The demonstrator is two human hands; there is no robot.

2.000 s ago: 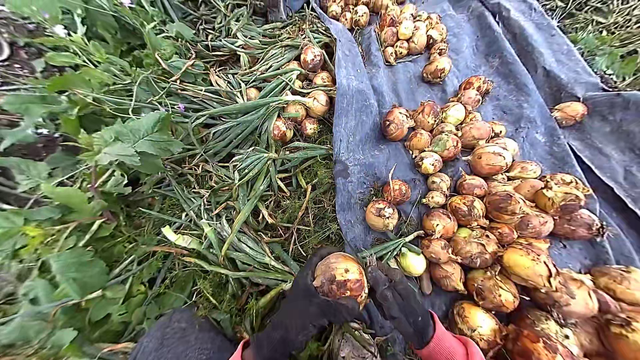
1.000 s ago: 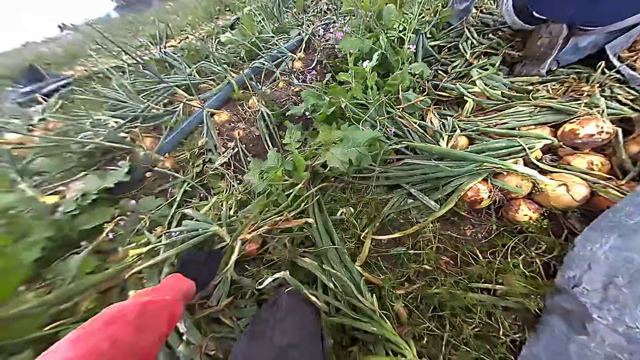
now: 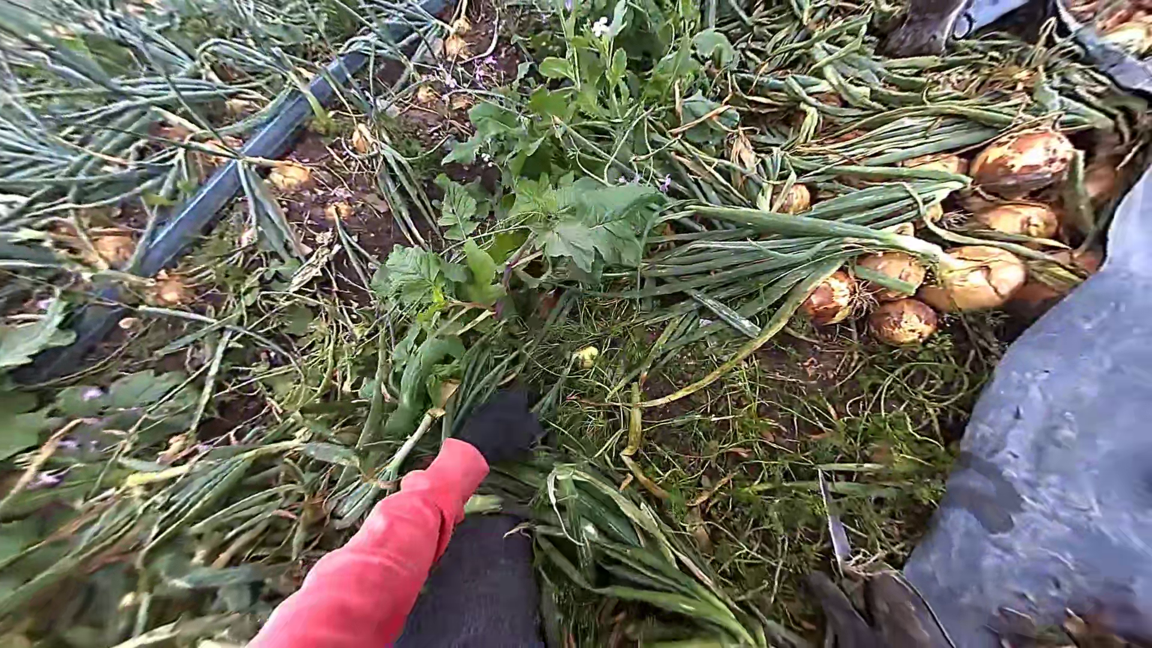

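Note:
My left hand (image 3: 499,423), in a black glove below a red sleeve, reaches down among green onion leaves (image 3: 481,369) at the centre; its fingers are hidden, so its hold is unclear. At the bottom right my right hand (image 3: 868,607), in a dark glove, is partly in view beside the sheet, around a knife whose narrow blade (image 3: 835,526) points up. Pulled onions (image 3: 974,277) with long green tops lie in a heap at the right. More cut or bent leaves (image 3: 630,549) lie just right of my knee.
A grey-blue ground sheet (image 3: 1062,432) covers the right side. A dark hose or pipe (image 3: 202,207) crosses the upper left among onion plants. Leafy weeds (image 3: 594,220) stand at the centre. My dark-clothed leg (image 3: 477,585) is below, and a shoe (image 3: 922,27) shows at the top right.
Two seconds ago both gloved hands were at an onion by the sheet's edge. The view has swung left. Since one second ago, my left hand has moved right and my right hand has come into view.

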